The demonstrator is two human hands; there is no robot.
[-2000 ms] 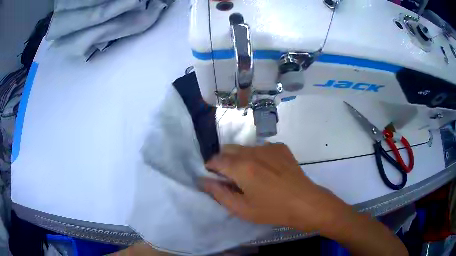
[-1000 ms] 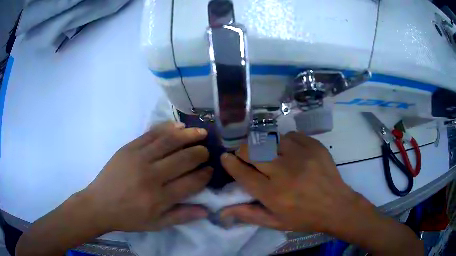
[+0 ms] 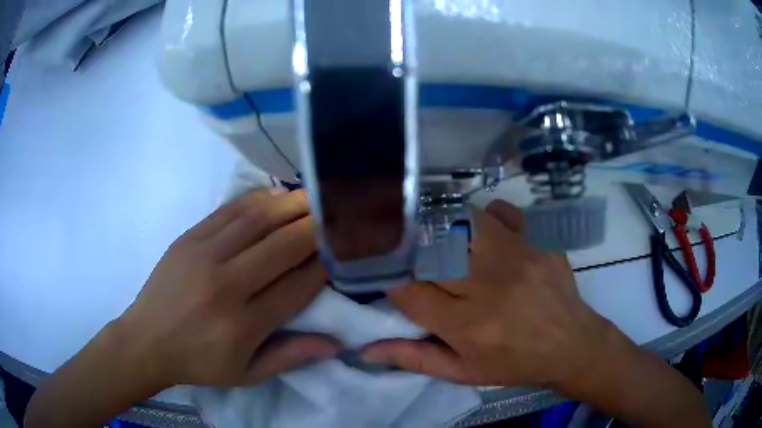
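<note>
The pale grey fabric panel (image 3: 334, 391) lies under both hands, at the front of the white sewing machine head (image 3: 493, 50). A little of its dark strip shows below the shiny metal guard. My left hand (image 3: 230, 288) presses on the panel's left part, thumb toward the middle. My right hand (image 3: 501, 309) presses on its right part, its thumb almost meeting the left thumb. The shiny metal guard (image 3: 355, 150) and the grey ribbed knob (image 3: 561, 221) stand close in front of the camera. The needle and presser foot are hidden behind the guard.
Scissors (image 3: 677, 251) with one black and one red handle lie right of the machine bed. A grey fabric pile (image 3: 75, 25) sits at the far left corner. A marked strip (image 3: 167, 413) runs along the table's near edge. Blue and red items show beyond it at lower right.
The left hand came in onto the panel after the first frame. The view has moved closer to the machine head, and the guard now covers the needle area. Both hands stay on the fabric.
</note>
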